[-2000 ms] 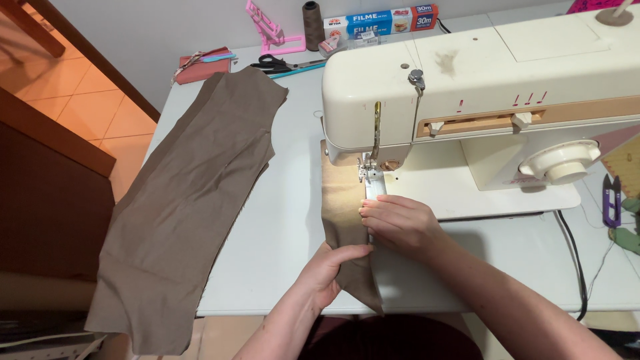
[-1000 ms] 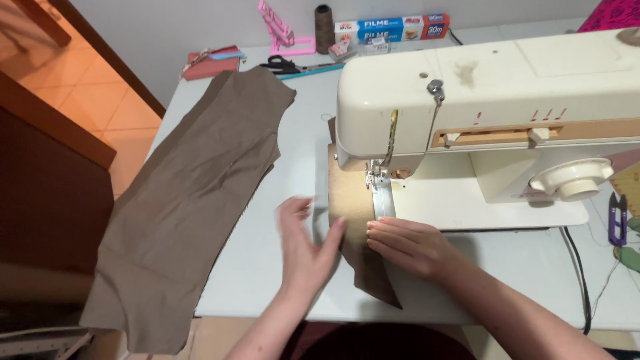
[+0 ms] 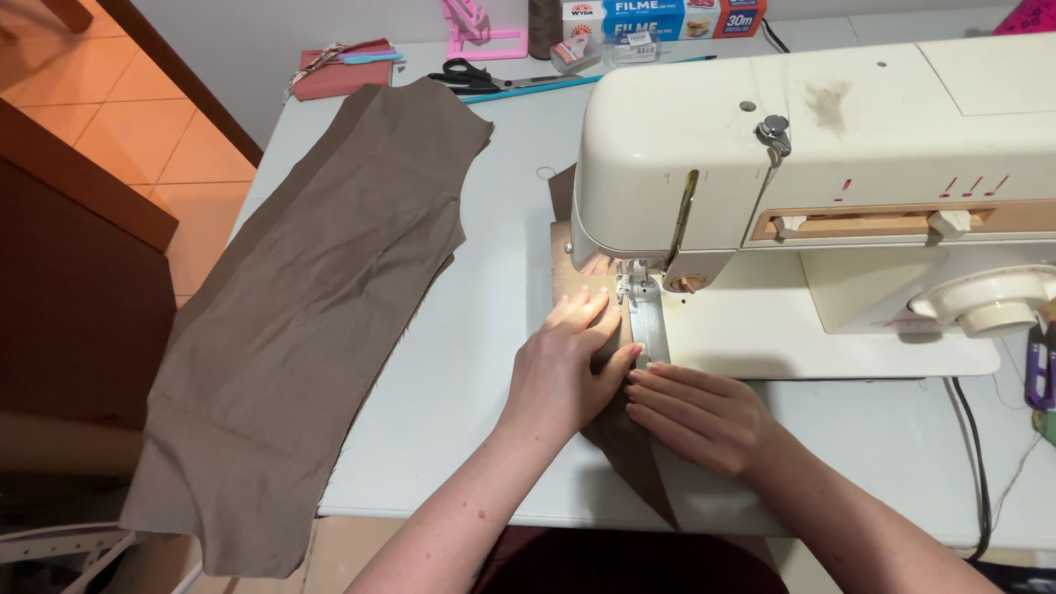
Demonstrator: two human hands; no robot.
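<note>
A narrow brown fabric piece lies under the presser foot of a cream sewing machine, its pointed end toward the table's front edge. My left hand rests on the fabric just in front of the presser foot, palm down with fingers spread, pressing it flat. My right hand lies with its fingers together at the fabric's right edge, the fingertips close to my left thumb and the metal needle plate. Part of the fabric is hidden beneath my hands and the machine head.
A large brown fabric piece covers the left of the table and hangs over its front. Behind are black-handled scissors, a pink stand, a thread spool and a film box. A black cable and purple thread snips are right.
My left hand has moved from the fabric's left side onto it, near the presser foot. My right hand stays at the fabric's right edge.
</note>
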